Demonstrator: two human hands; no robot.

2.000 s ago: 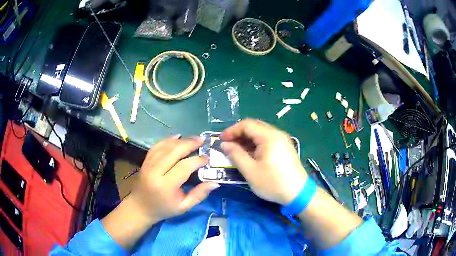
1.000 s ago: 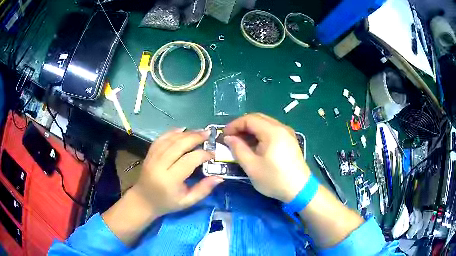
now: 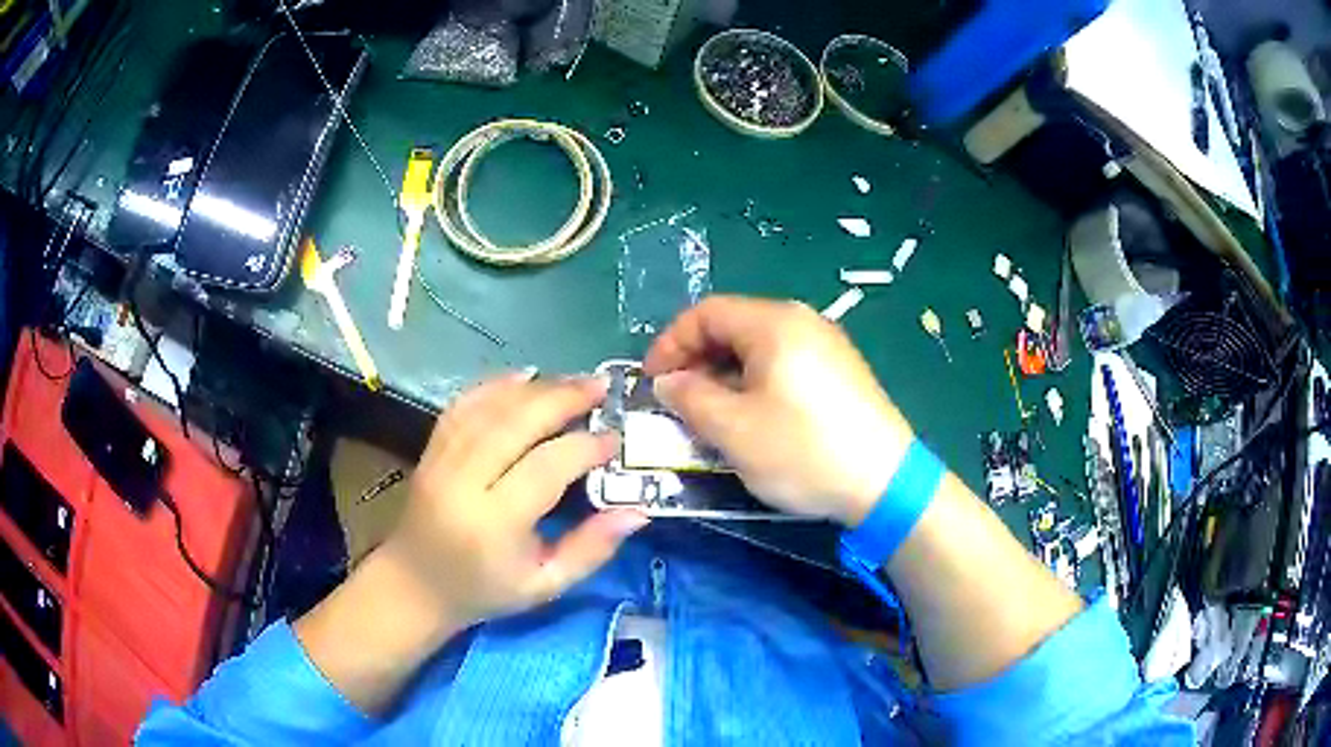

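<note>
The phone housing (image 3: pixel 674 496) lies at the mat's near edge, with a silver-white frame and a pale, yellow-edged inside. My left hand (image 3: pixel 504 489) is at its left end, fingertips on the upper left part and thumb at the lower left corner, steadying it. My right hand (image 3: pixel 788 401) is over the housing's upper part and hides its right end. Its thumb and forefinger are pinched together near a small grey piece (image 3: pixel 615 394) at the upper left of the housing. I cannot tell whether they hold anything. A clear plastic bag (image 3: pixel 661 277) lies just beyond.
Tape roll (image 3: pixel 442 193), yellow-handled tools (image 3: pixel 409 241) and glossy black slabs (image 3: pixel 260 161) are at left. Two screw tins (image 3: pixel 758 83) stand at the far edge. White scraps (image 3: pixel 866 276), small phone parts (image 3: pixel 1007 464) and a black fan (image 3: pixel 1214 347) are at right.
My right hand has moved slightly up and away from the housing's near edge, showing more of the pale inside. My left hand stays on the housing's left end. The view has shifted slightly.
</note>
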